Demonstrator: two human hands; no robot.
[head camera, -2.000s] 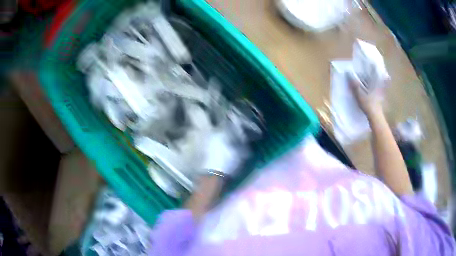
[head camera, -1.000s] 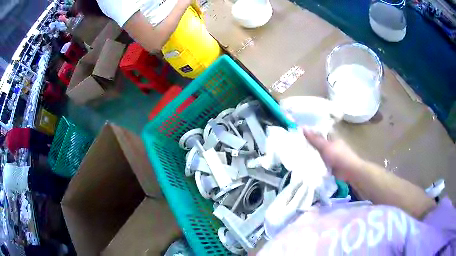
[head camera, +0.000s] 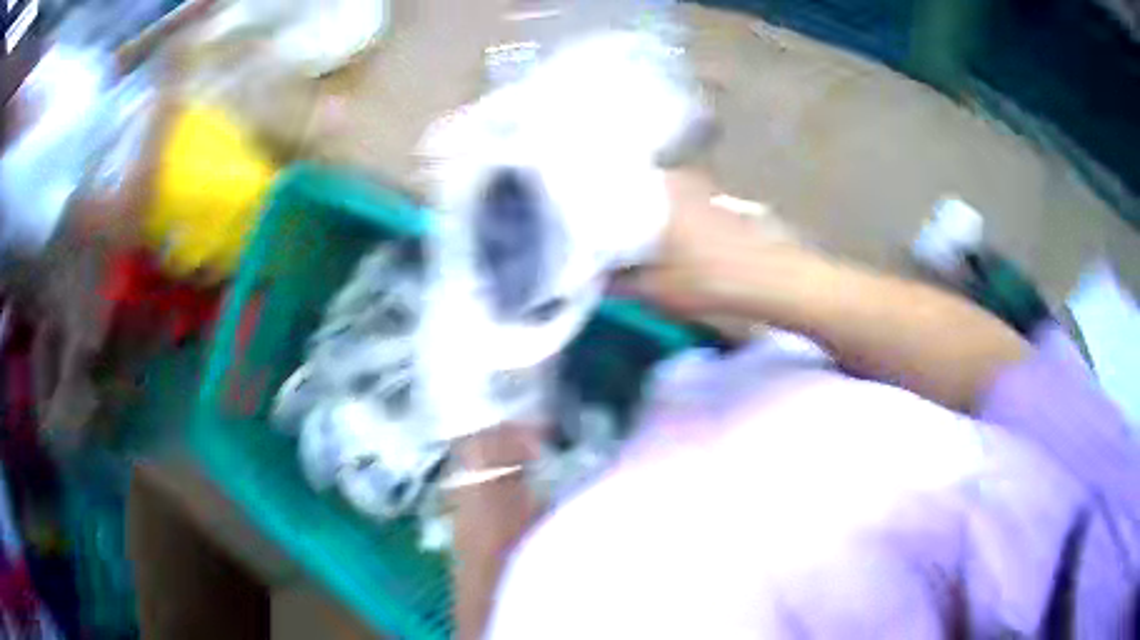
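Observation:
The view is strongly blurred. My left hand (head camera: 475, 381), in a white glove, is raised over the green crate and holds a white ring part with a dark oval centre (head camera: 514, 238). My bare right hand (head camera: 653, 256) is closed on a white cloth (head camera: 613, 106) against the ring part. Cloth, glove and part merge into one white mass, so their edges and my fingertips cannot be told apart. More white-grey parts (head camera: 363, 438) lie heaped in the green crate (head camera: 225, 375) below.
The brown covered bench (head camera: 825, 150) runs behind and right of my hands, with a white housing (head camera: 331, 31) at its far left. A small machine with a white wheel (head camera: 956, 231) stands at right. A person's white sleeve (head camera: 56, 138) and a yellow container (head camera: 206, 188) are at left.
The view has swung, so the crate appears farther left. My hands have come together with the cloth around the ring part, above the crate. The clear housing on the bench no longer shows distinctly.

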